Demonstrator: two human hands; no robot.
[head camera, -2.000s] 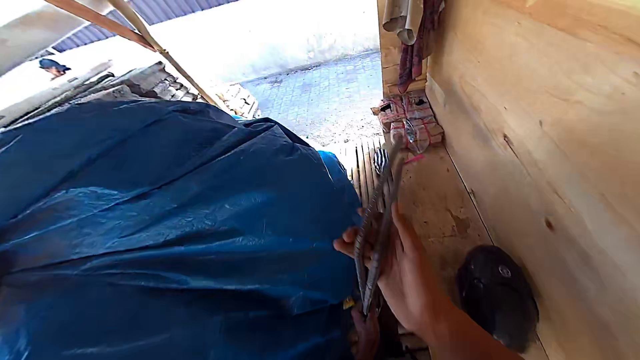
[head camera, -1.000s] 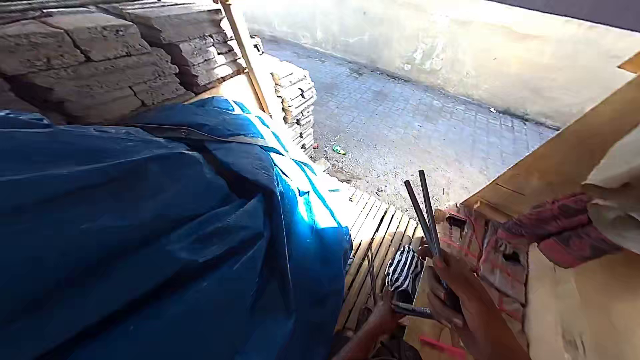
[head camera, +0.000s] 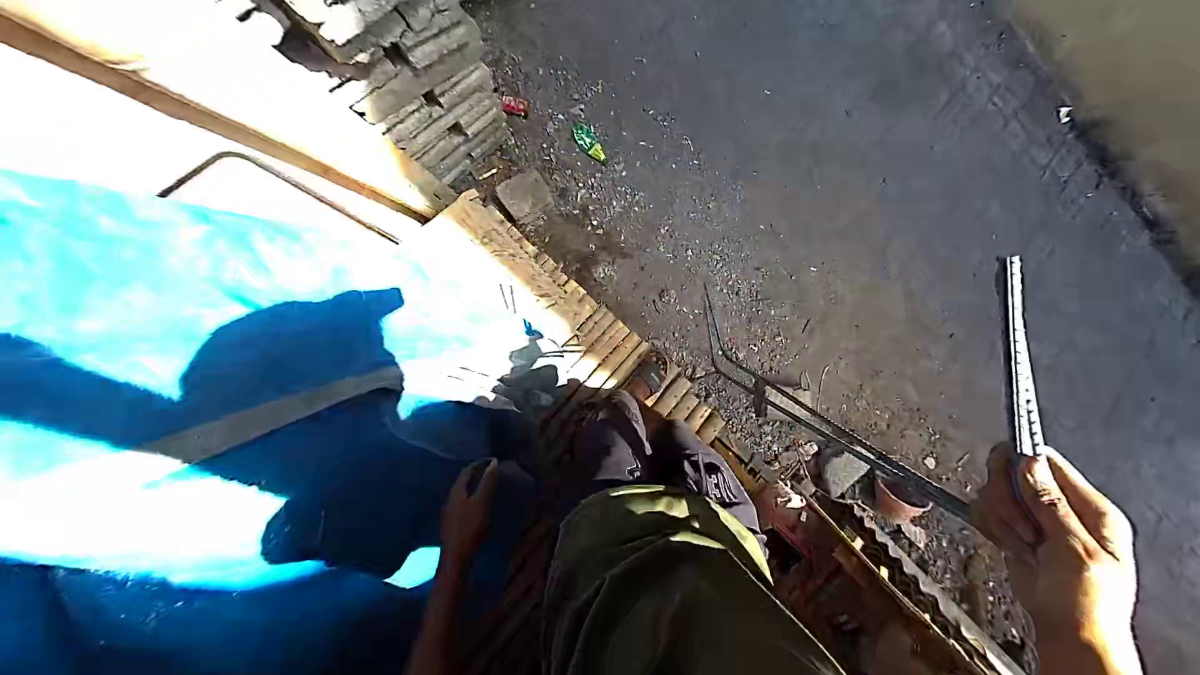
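My right hand (head camera: 1064, 525), at the right, is closed around ribbed steel bars (head camera: 1024, 356), which stick up from the fist in bright sun. A long dark bent rod (head camera: 844, 436) slants from the middle right toward this hand; whether the hand grips it, I cannot tell. My left hand (head camera: 471, 506) hangs low beside my trousers (head camera: 656, 581), over the shaded blue tarpaulin (head camera: 122, 609). Its fingers are loosely curled with a gap at the thumb, and nothing shows in it. Shadows fall across the sunlit tarpaulin.
A slatted wooden walkway edge (head camera: 609, 342) runs under my feet beside the grey ground (head camera: 797, 141). Stacked slabs (head camera: 441, 94) stand at the upper left, near a wooden beam (head camera: 234, 127) and a bent metal rod (head camera: 309, 197). Rubble, a pot (head camera: 900, 497) and a green wrapper (head camera: 589, 142) lie beyond.
The view has swung down toward my feet and the ground. My hands, close together one second ago, are now far apart, my right hand out at the right with bars in it.
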